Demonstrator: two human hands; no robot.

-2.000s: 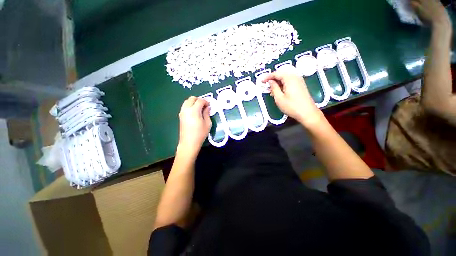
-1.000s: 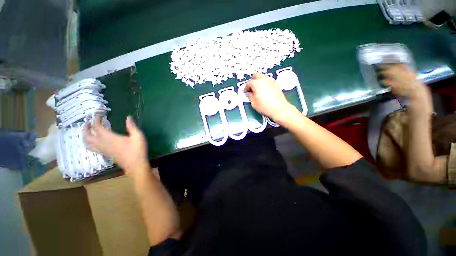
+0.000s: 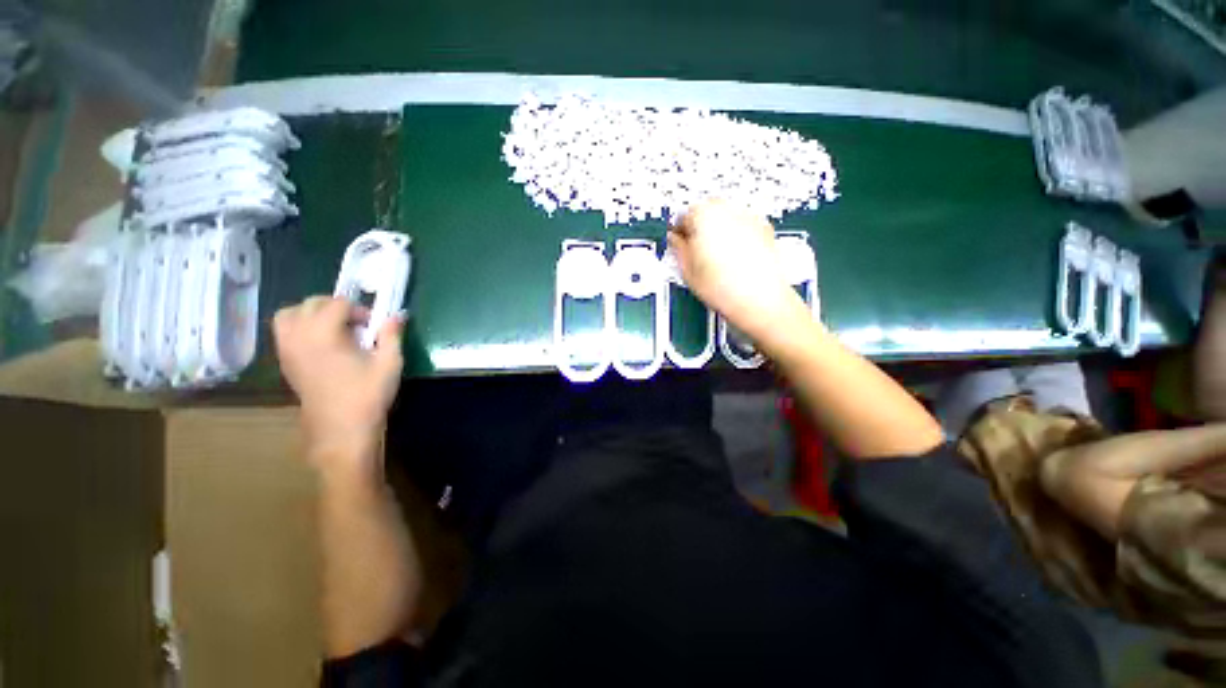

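Note:
My left hand (image 3: pixel 342 363) holds a white plastic housing (image 3: pixel 386 276) tilted above the green bench, between the stack and the row. My right hand (image 3: pixel 727 255) is over the row of white housings (image 3: pixel 586 316), fingertips pinched together near the lower edge of the pile of small white parts (image 3: pixel 645 155). Whether a small part is between the right fingertips cannot be told. The right hand and forearm partly cover the housings at the row's right end.
Stacked white housings (image 3: pixel 182 303) stand at the left with a translucent plastic bag (image 3: pixel 67 280) beside them. An open cardboard carton (image 3: pixel 242 538) is below left. More housings (image 3: pixel 1100 285) lie at the right near another person's arms (image 3: pixel 1096 477). A red stool (image 3: pixel 811 464) shows under the bench.
My left hand has moved from the row to the stack and now holds a housing. The row is shorter than two seconds ago, and a small group of housings now shows at the right.

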